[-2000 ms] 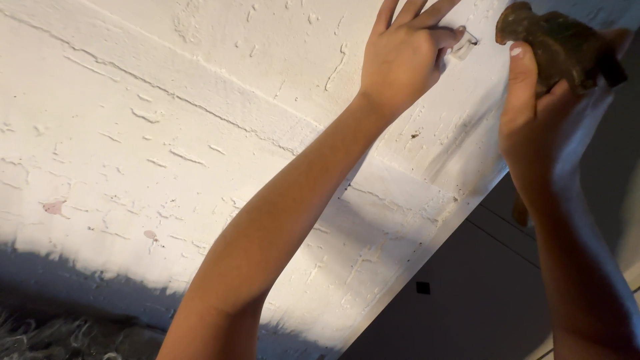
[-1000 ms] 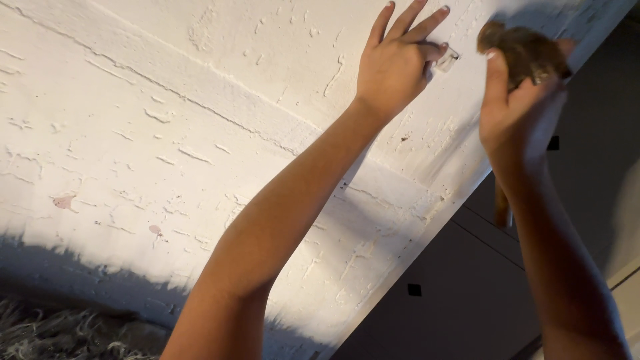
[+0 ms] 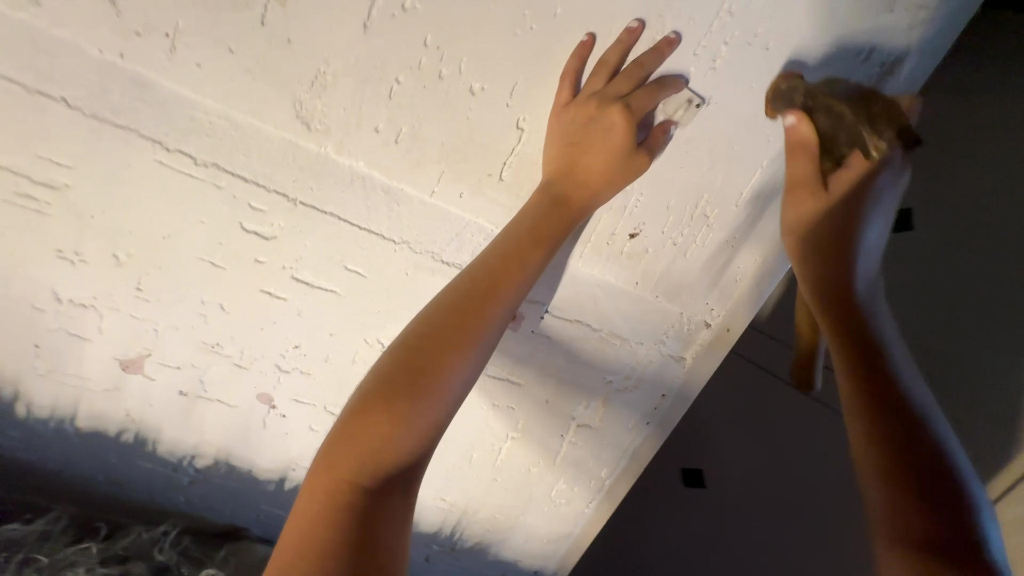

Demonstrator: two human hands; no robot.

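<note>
My left hand (image 3: 604,132) lies against a white painted wall, its fingers spread, with thumb and index finger on a small whitish plastic piece (image 3: 678,107). A thin dark pin or nail seems to stick out at that piece's right end. To the right, my right hand (image 3: 840,200) grips a hammer by its brown, rusty-looking head (image 3: 856,120), slightly blurred. Below the right wrist shows the hammer's wooden handle (image 3: 806,344). A gap separates the hammer head from the plastic piece.
The wall (image 3: 264,320) has a rough, cracked paint surface and a raised seam. Its edge runs diagonally at the right, beside a dark panelled surface (image 3: 768,448) with small black squares. Grey, shaggy material (image 3: 104,548) lies at the bottom left.
The hammer in my right hand came nearer my left hand, then moved back from it a little. My left hand keeps its hold on the plastic piece. The view has shifted slightly.
</note>
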